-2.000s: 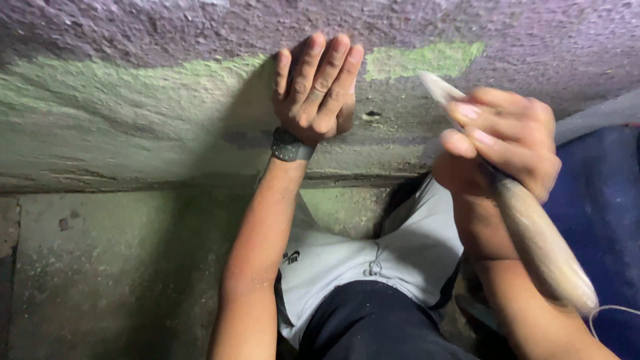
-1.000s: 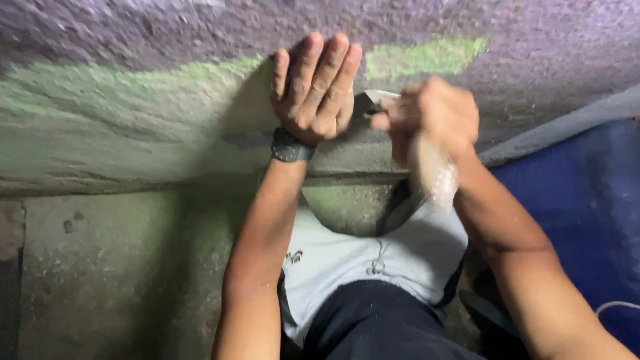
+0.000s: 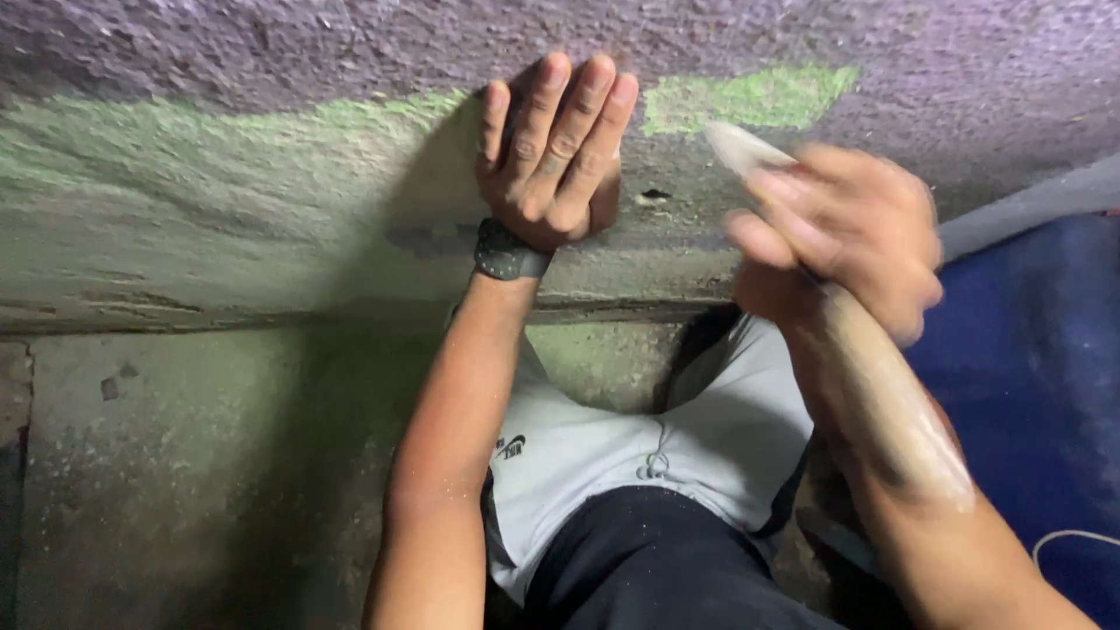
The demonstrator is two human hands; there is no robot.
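In the head view, my left hand [image 3: 556,157] lies against the rough painted wall [image 3: 289,52], fingers pointing up and slightly apart. Its palm is hidden, and nothing shows in its grasp. My right hand [image 3: 844,236], blurred, is closed around a long hand tool [image 3: 888,394] to its right. A pale tapered end sticks out past the fingers, just below a bright green patch [image 3: 761,96] on the wall. The tool's thick whitish rear part runs back along my right forearm. Blur hides what kind of tool it is, and whether its tip touches the wall is unclear.
A small dark hole [image 3: 654,194] marks the wall between my hands. Below is a stained concrete floor [image 3: 175,472], with my legs in light grey trousers [image 3: 595,446]. At the right stands a large blue object [image 3: 1032,350], with a thin pale cord [image 3: 1072,532] across it.
My right hand and the tool moved left to beside my left hand one second ago, and are now back at the right. My left hand has stayed on the wall.
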